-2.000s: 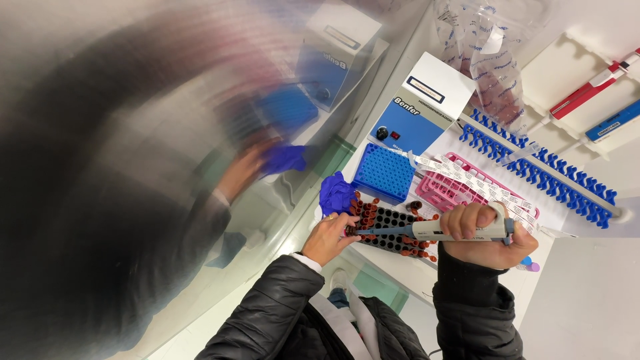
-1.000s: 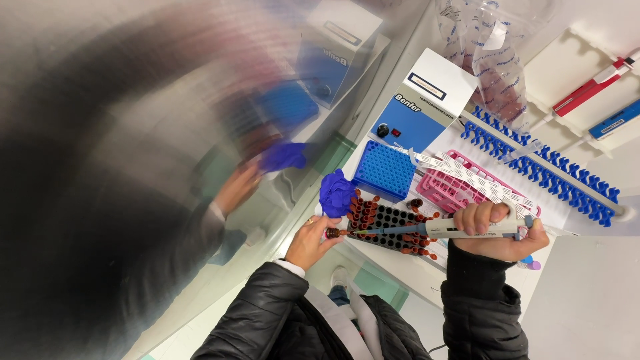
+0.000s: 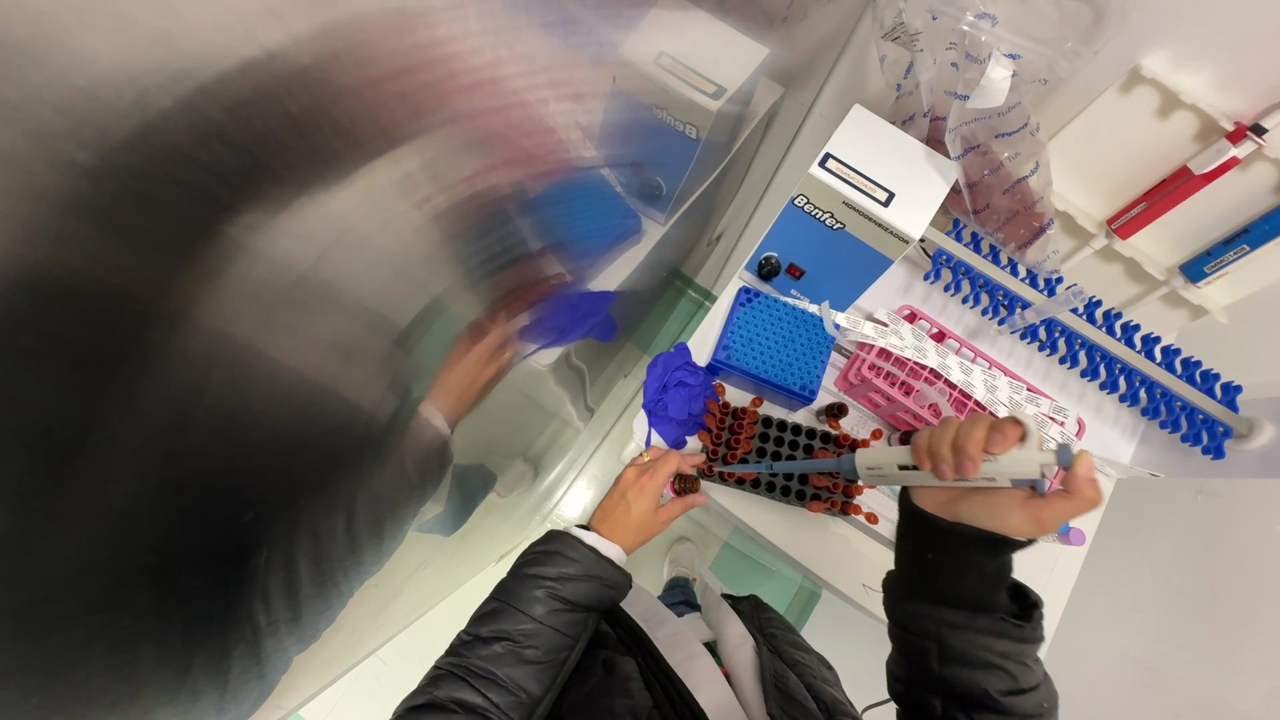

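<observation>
My right hand is closed around a grey and white micropipette, held nearly level with its tip pointing left. The tip lies over the left part of a black tube rack, which holds several reddish-brown microtubes with caps open. My left hand holds a small amber vial between thumb and fingers at the rack's left end. The pipette tip is close to the vial's right side, not clearly inside it. Another dark vial stands behind the rack.
Behind the rack are a crumpled purple glove, a blue tip box, a Benfer homogenizer and a pink tube rack under label strips. A rail of blue clips runs at right. A reflective panel borders the left.
Two seconds ago my left fingers were at the rack's left end; since then they have moved slightly away from it, with the vial now clearly visible. The right hand has shifted slightly right with the pipette.
</observation>
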